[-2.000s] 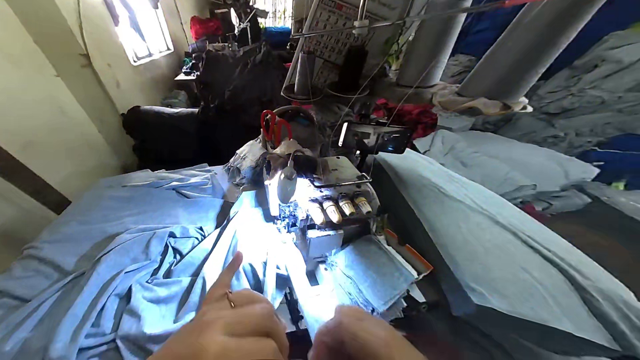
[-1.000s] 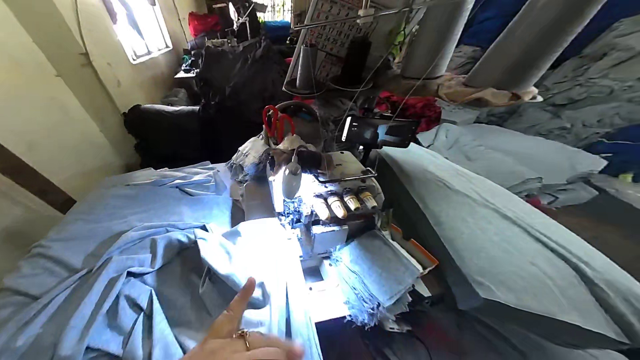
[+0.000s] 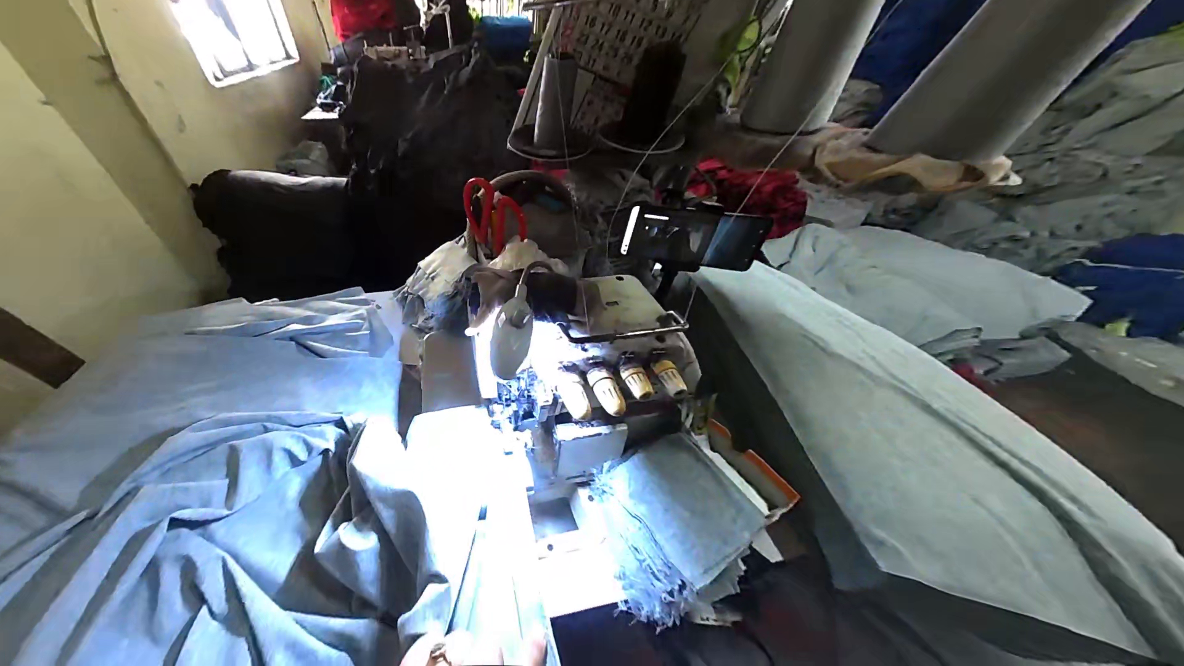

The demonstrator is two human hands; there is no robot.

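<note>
An overlock sewing machine [image 3: 610, 324] stands in the middle, its lamp [image 3: 511, 338] glaring over the needle area. Light blue-grey fabric [image 3: 250, 518] lies in folds to its left, with a brightly lit part beside the presser foot. My left hand [image 3: 472, 650] shows only as fingers with a ring at the bottom edge, on the fabric; its grip is cut off by the frame. My right hand is out of view. A stack of small blue-grey cloth pieces [image 3: 689, 504] with frayed threads lies to the right of the needle area.
Red-handled scissors [image 3: 495, 217] stand behind the machine head. A phone [image 3: 696, 237] is mounted at its right. Thread cones [image 3: 555, 102] rise behind. More grey fabric [image 3: 906, 435] spreads along the right, below large grey cylinders [image 3: 814, 65]. A dark bundle [image 3: 273, 231] sits at the back left.
My left hand has moved down toward the bottom edge. My right hand, near the machine's front two seconds ago, has left the view, and the stack of small pieces is more fully exposed.
</note>
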